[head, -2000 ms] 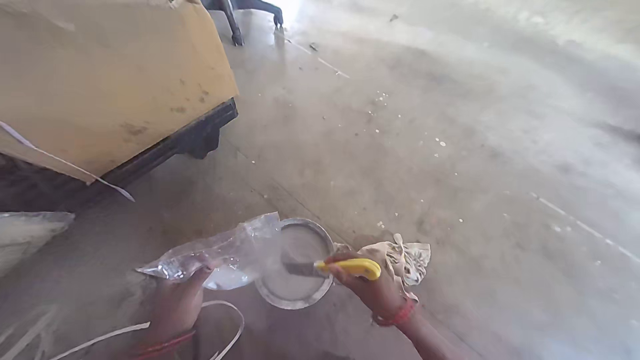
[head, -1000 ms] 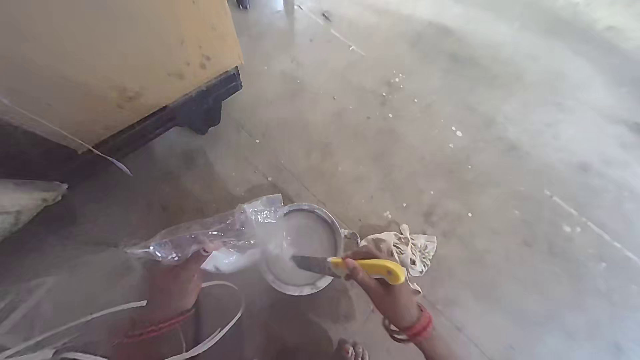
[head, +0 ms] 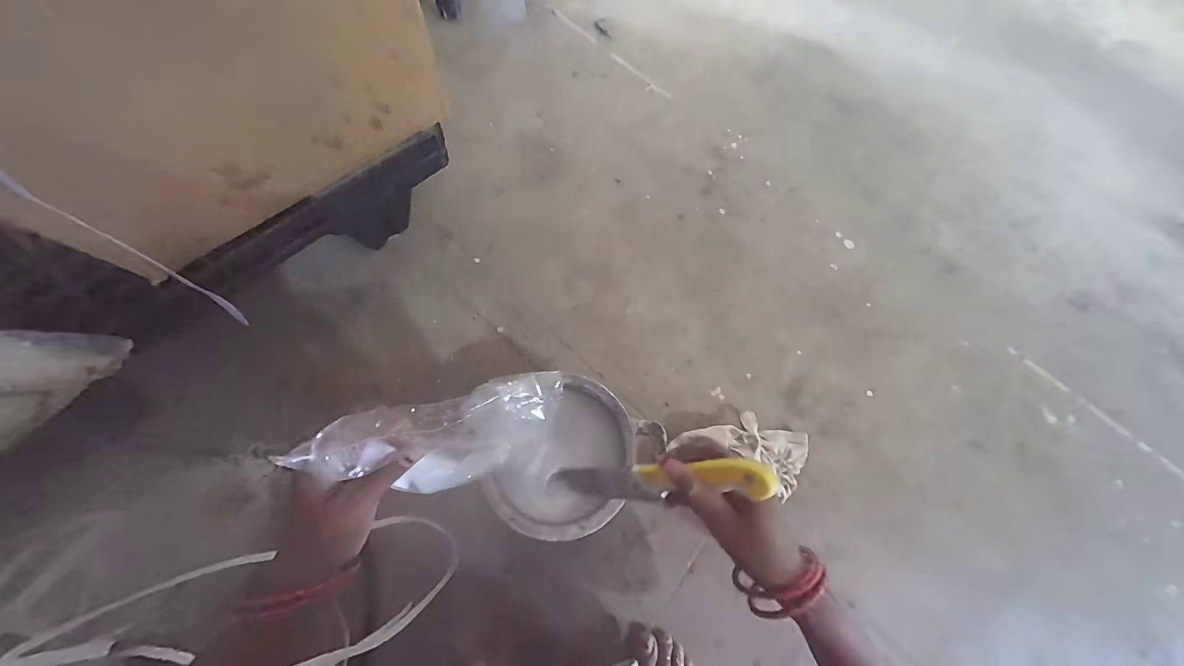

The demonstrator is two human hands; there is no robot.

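Observation:
My left hand [head: 333, 509] grips a clear plastic bag [head: 435, 430], whose wide end lies over the left side of a round metal pot [head: 555, 532]. Some white material shows inside the bag. Pale, greyish-white stuff [head: 592, 430] fills part of the pot; whether it is liquid or powder I cannot tell. My right hand [head: 726, 499] is closed on the yellow handle of a putty knife [head: 712, 474], and the blade reaches over the rim, its tip in or just above the pale stuff. A knotted off-white cloth [head: 782, 453] lies on the floor behind my right hand.
A large yellowish-brown box [head: 222, 111] on a dark pallet [head: 370, 208] stands at upper left. Pale plastic strapping [head: 444, 578] loops around my left forearm. A whitish sack or sheet [head: 55, 370] lies at the left edge. Bare toes [head: 655, 645] show below the pot.
The blade in my right hand has shifted slightly within the pot's opening. The bag has come further over the pot's mouth than one second ago.

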